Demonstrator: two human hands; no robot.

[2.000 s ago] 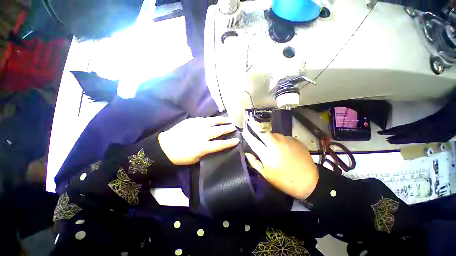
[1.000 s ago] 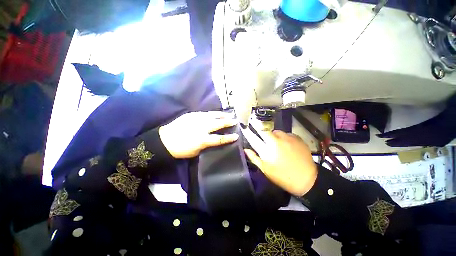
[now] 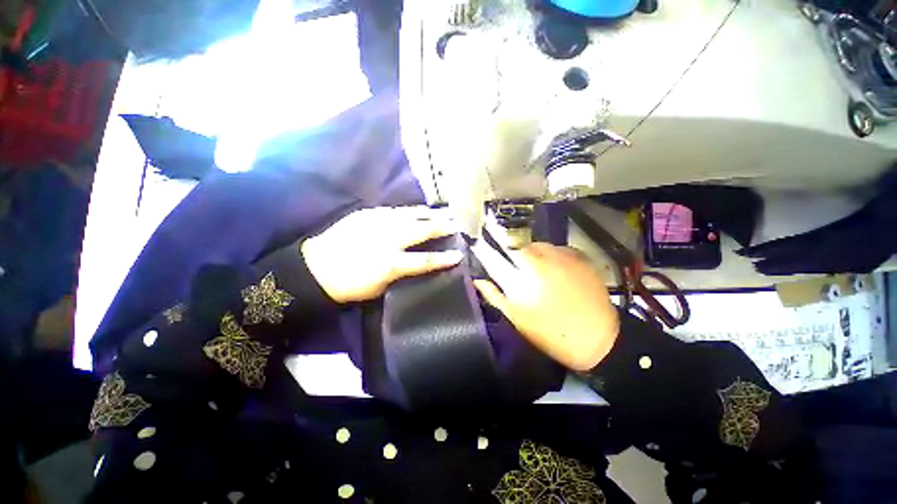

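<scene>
A black, slightly shiny interfaced strip [image 3: 440,340] with purple edges runs from the needle area down to my lap. Dark purple garment fabric [image 3: 285,187] spreads to the left under my left arm. My left hand [image 3: 379,254] lies flat on the cloth left of the presser foot, fingers pointing right. My right hand [image 3: 553,300] is right of the strip, its thumb and fingers at the strip's edge, gripping it near the presser foot. The white sewing machine head [image 3: 629,108] stands above; the needle tip is hidden by glare and fingers.
Scissors [image 3: 649,293] with reddish-brown handles lie right of my right hand. A smartphone [image 3: 679,234] with a pink screen lies under the machine arm, beside dark cloth [image 3: 826,236]. A bright work lamp [image 3: 239,143] is at upper left. A red basket [image 3: 54,113] stands at far left.
The view has shifted slightly, so the machine and table sit a little higher in the picture. The hands stay by the presser foot; the strip shows slightly changed folds and shine.
</scene>
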